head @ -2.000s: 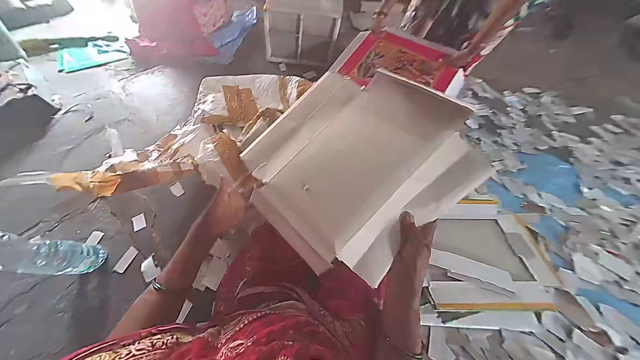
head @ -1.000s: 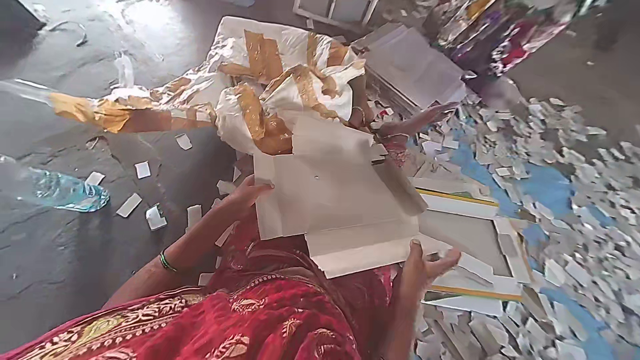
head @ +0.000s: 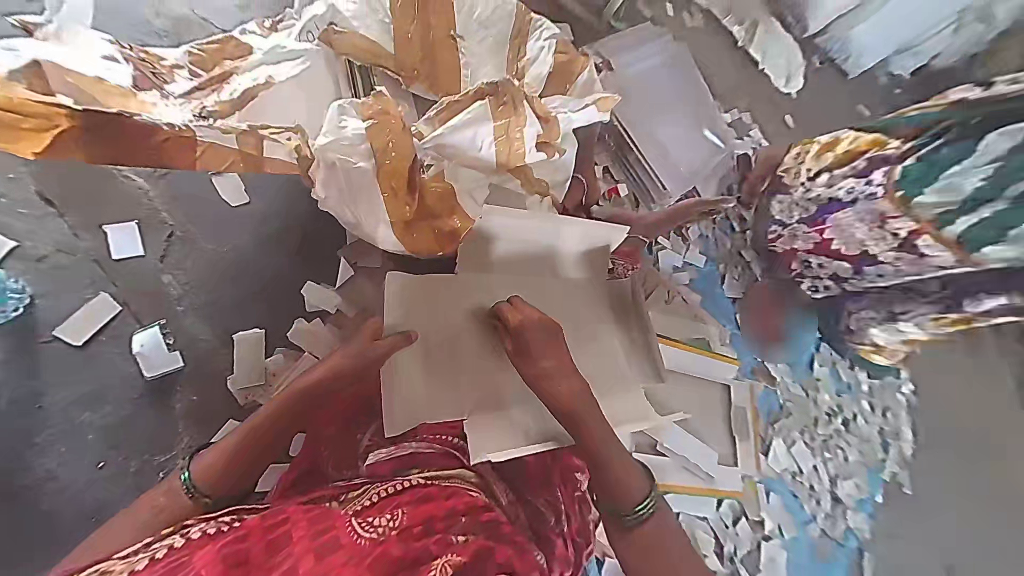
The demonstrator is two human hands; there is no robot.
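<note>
A grey-white cardboard box blank (head: 448, 352) with flaps on its sides lies over my lap, on red patterned cloth (head: 320, 528). Its left edge is gripped by my left hand (head: 384, 344), thumb on top. Bent fingers of my right hand (head: 528, 328) touch the middle of the sheet; whether they pinch anything is hidden. The top flap (head: 544, 244) and the right flap (head: 632, 320) stand partly raised, while the bottom flap (head: 512, 436) hangs toward me.
A white sack with brown tape (head: 448, 152) lies ahead. Stacked flat sheets (head: 664, 104) are beyond it, near another person's arm (head: 672, 216). Cardboard frames (head: 704, 416) and many scraps (head: 840, 448) lie on the right, and several scraps (head: 248, 356) on the dark floor at left.
My right hand has left the blank's lower right edge and moved onto its middle. My left hand still holds the left edge. The view has shifted strongly.
</note>
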